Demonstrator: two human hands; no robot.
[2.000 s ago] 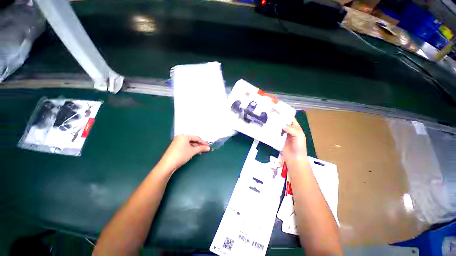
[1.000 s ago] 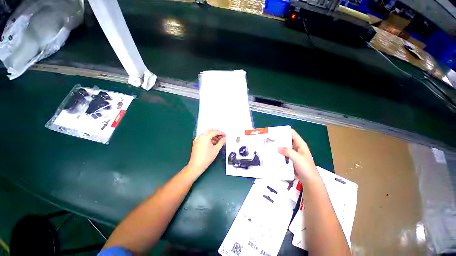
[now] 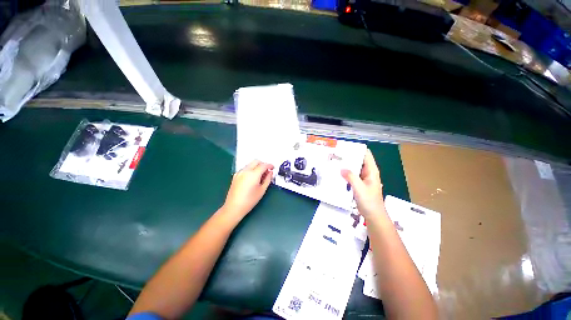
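My right hand [image 3: 365, 186] holds a white folded card [image 3: 322, 167] by its right end, dark product picture and red-orange block facing up. My left hand [image 3: 249, 185] is at the card's lower left corner, fingertips pinched together at the near edge of a whitish stack of poly bags [image 3: 266, 122]. Whether a bag edge is between those fingers cannot be told. The card's left end overlaps the stack's near right corner. An unfolded card [image 3: 322, 262] and another white card [image 3: 413, 240] lie below my right forearm.
Bagged cards [image 3: 103, 154] lie at the left. A brown cardboard sheet [image 3: 463, 219] with clear film on it is at the right. A white upright [image 3: 125, 50] and metal rail stand behind the green bench. A large plastic bag [image 3: 37, 56] is far left.
Since two seconds ago the card has come down and turned nearly level, to the stack's near right corner. Over the last second it tilted slightly and moved onto the stack's edge. The view has also shifted.
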